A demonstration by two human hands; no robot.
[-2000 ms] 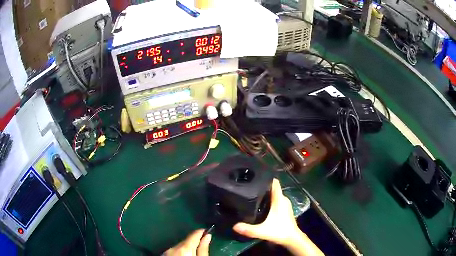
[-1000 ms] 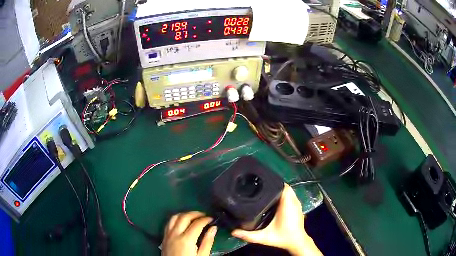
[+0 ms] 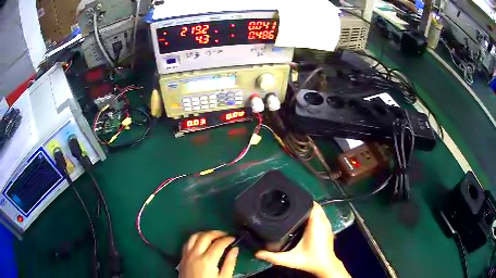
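A black power cube (image 3: 272, 209) stands near the front of the green mat, a round recessed outlet on its top. My right hand (image 3: 307, 247) grips its right and front side. My left hand (image 3: 209, 255) holds the dark plug end of the USB test lead against the cube's lower left side; my fingers partly hide the plug, and I cannot tell how far in it is. The red-white USB test lead (image 3: 178, 177) with yellow bands curves back to the electronic load (image 3: 223, 89). The power meter (image 3: 217, 40) on the load shows red digits.
A small dual display meter (image 3: 212, 121) is in front of the load. The tester with screen (image 3: 46, 168) and its thick leads are at left. The black power strip (image 3: 359, 117), brown extension socket (image 3: 359, 162) and coiled cord (image 3: 401, 157) are at right. Another black cube (image 3: 469, 203) stands far right.
Since the earliest frame, my left hand has brought the plug against the cube. The cube's cord now shows running right. The power meter digits differ, and the view has shifted.
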